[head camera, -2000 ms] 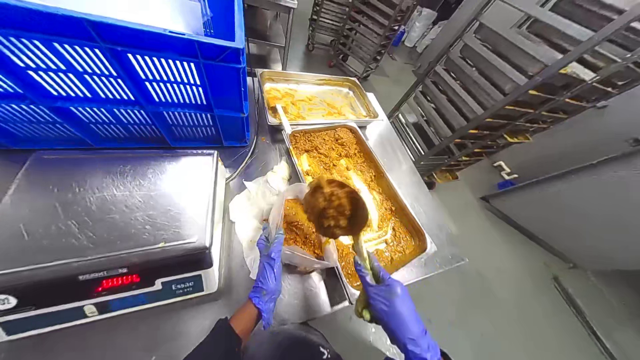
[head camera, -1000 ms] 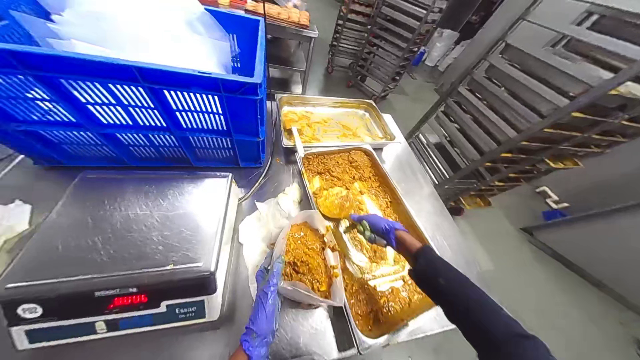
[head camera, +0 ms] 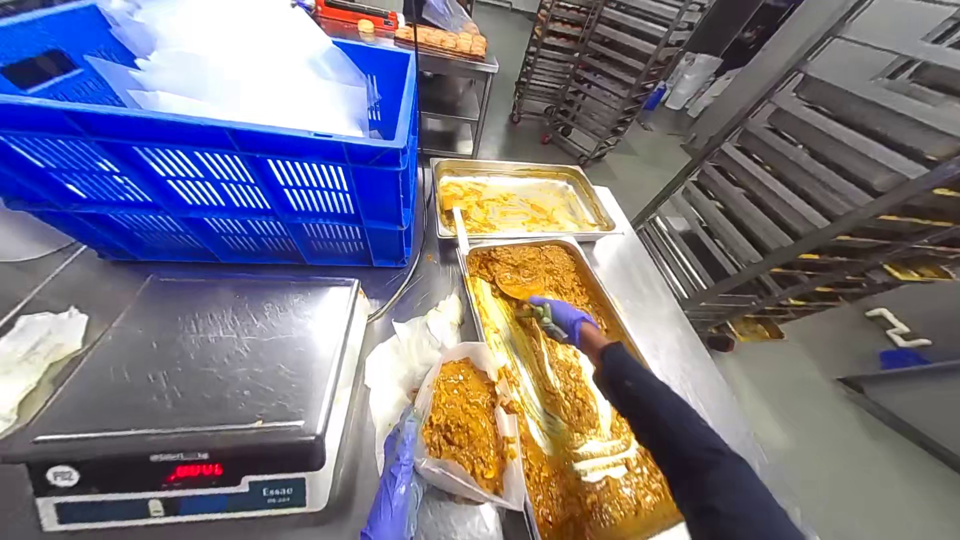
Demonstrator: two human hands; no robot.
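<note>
My left hand (head camera: 397,476), in a purple glove, rests against the left side of a paper-lined container (head camera: 466,427) full of brown chunky filling; whether its fingers grip the container is unclear. My right hand (head camera: 562,321), gloved too, is shut on the handle of a ladle, whose bowl (head camera: 519,285) lies in the filling near the far end of a long steel pan (head camera: 600,281). The pan holds brown filling with pale yellow streaks scraped through it. A white-handled scraper (head camera: 460,225) leans from the pan's far left corner into a second, shallower-filled steel pan (head camera: 592,195).
A weighing scale (head camera: 202,360) with a lit red display stands left. Behind it is a blue plastic crate (head camera: 247,150) with white sheets. Crumpled white paper (head camera: 405,360) lies beside the container. Tall metal racks (head camera: 795,180) stand right of the steel table (head camera: 675,315).
Two seconds ago the full ladle was above the container. My right hand then moved away to the long pan, and the ladle's bowl now sits farther up in the filling. My left hand stays beside the container.
</note>
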